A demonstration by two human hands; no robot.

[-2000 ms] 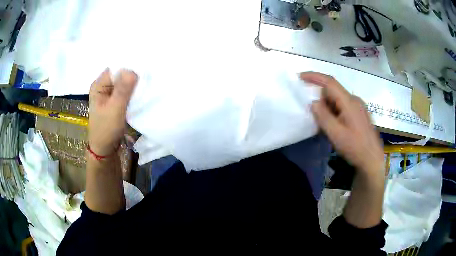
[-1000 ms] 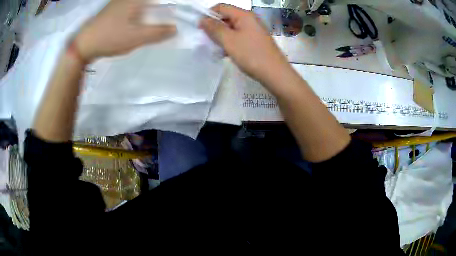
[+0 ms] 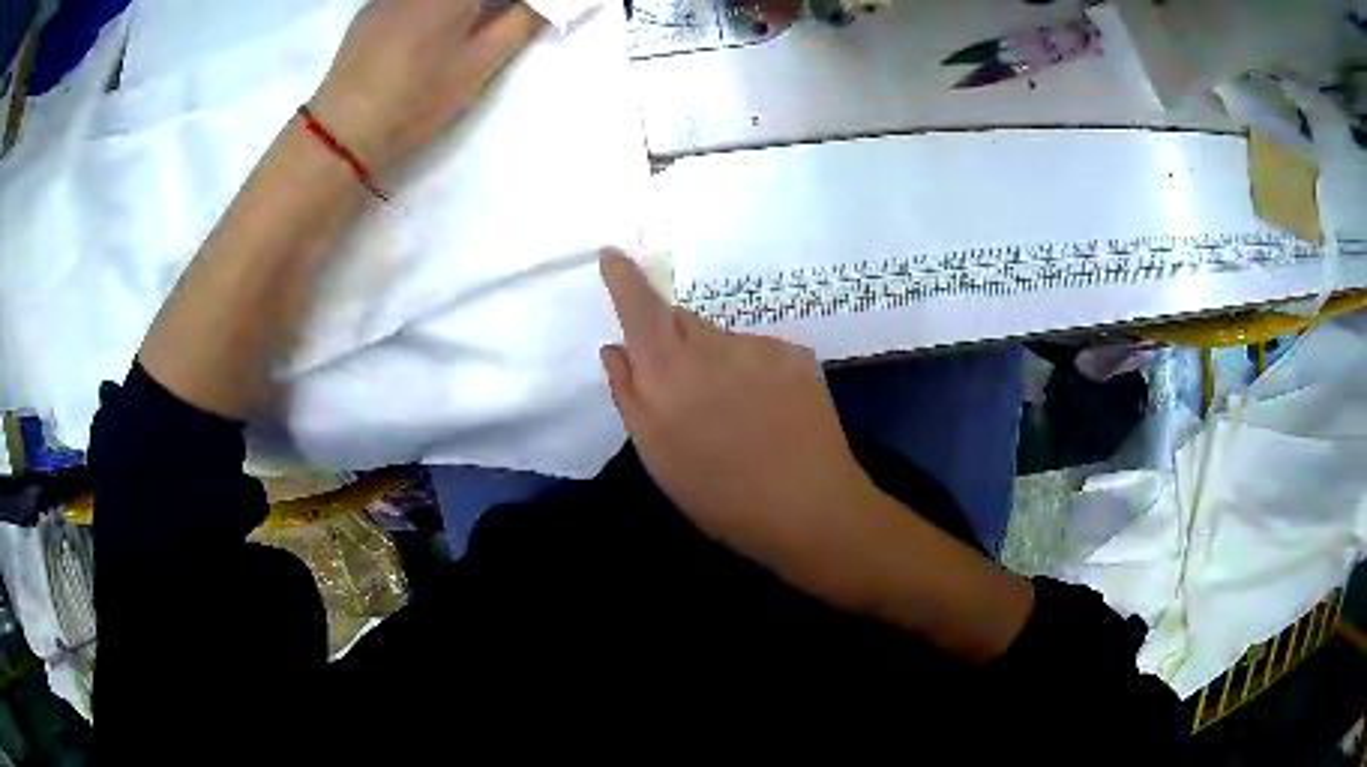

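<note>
A large white fabric panel [image 3: 435, 345] lies over the left part of the table, and its front edge hangs over the wearer's lap. My left hand [image 3: 412, 75] is at the top, on the fabric. Its fingertips are partly cut off beside a small white folded piece [image 3: 567, 12]; a grip on it cannot be made out. My right hand [image 3: 735, 427] is at the panel's right edge, index finger extended onto the cloth and thumb apart below it. The needle area is mostly out of the picture at the top.
A printed scale [image 3: 960, 280] runs along the table's front. Pink-handled snips [image 3: 1027, 53] lie at the upper right, near a tan ticket [image 3: 1285, 186]. A yellow wire basket [image 3: 1271, 667] with white pieces [image 3: 1259, 502] is at the right. A yellow bar [image 3: 338, 498] crosses lower left.
My right hand has left the small piece at the top and come down to the panel's right edge. My left hand has moved slightly right. The view has shifted; the black scissors are out of it.
</note>
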